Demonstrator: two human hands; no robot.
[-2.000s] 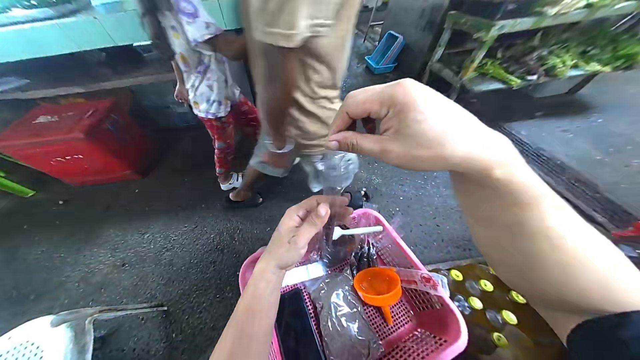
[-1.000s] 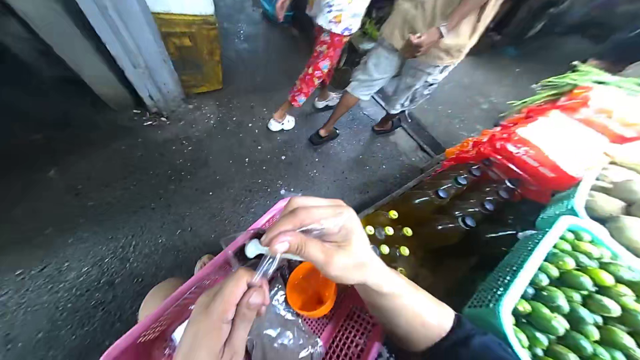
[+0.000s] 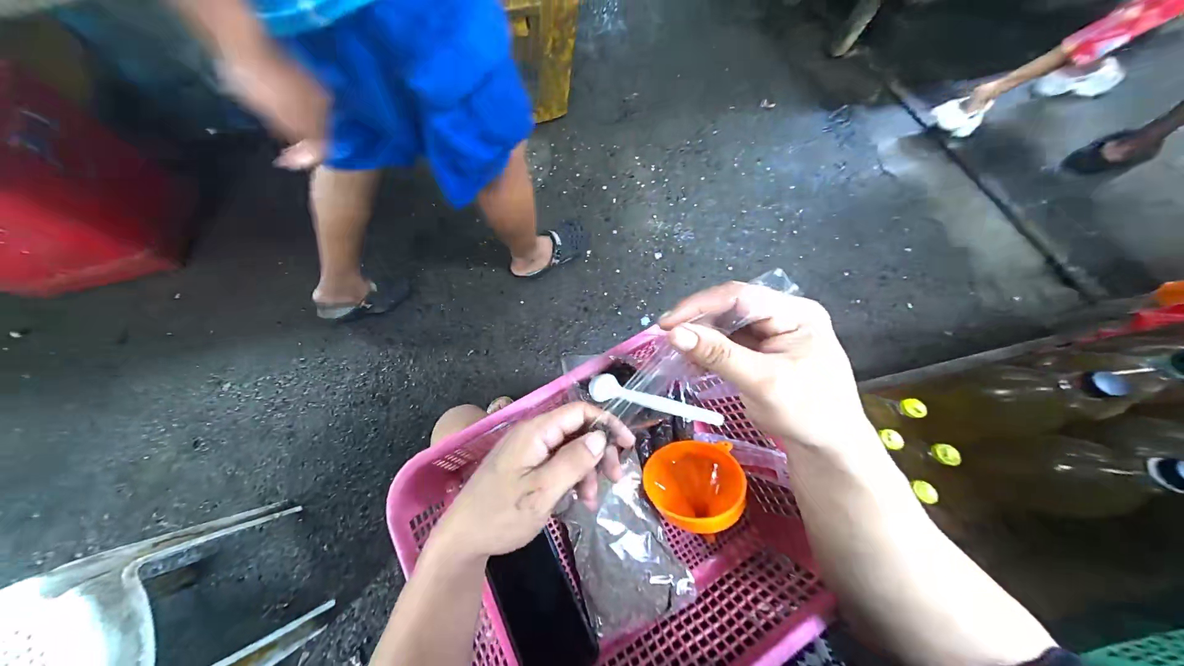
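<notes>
Between my hands a clear plastic bag [image 3: 652, 365] is stretched over a pink plastic basket [image 3: 430, 472]. My left hand [image 3: 536, 467] pinches its lower end, and my right hand [image 3: 763, 356] grips the upper end between thumb and fingers. A white plastic spoon [image 3: 657, 403] shows just behind or beside the film; which one I cannot tell. In the basket, an orange funnel [image 3: 694, 486] lies right of a clear bag of dark contents [image 3: 629, 564]. A black phone [image 3: 544, 601] rests along the left side, partly under my left wrist.
A person in blue shorts [image 3: 416, 92] walks beyond the basket. Bottles with yellow caps [image 3: 945, 454] stand at the right. A white plastic chair [image 3: 83, 592] is at lower left, a red container [image 3: 74, 194] at upper left. Another person's feet [image 3: 962, 117] are at upper right.
My hands have moved apart, with the clear film stretched between them; a second ago they were close together. A person in blue shorts has come into view. The view has swung left since then.
</notes>
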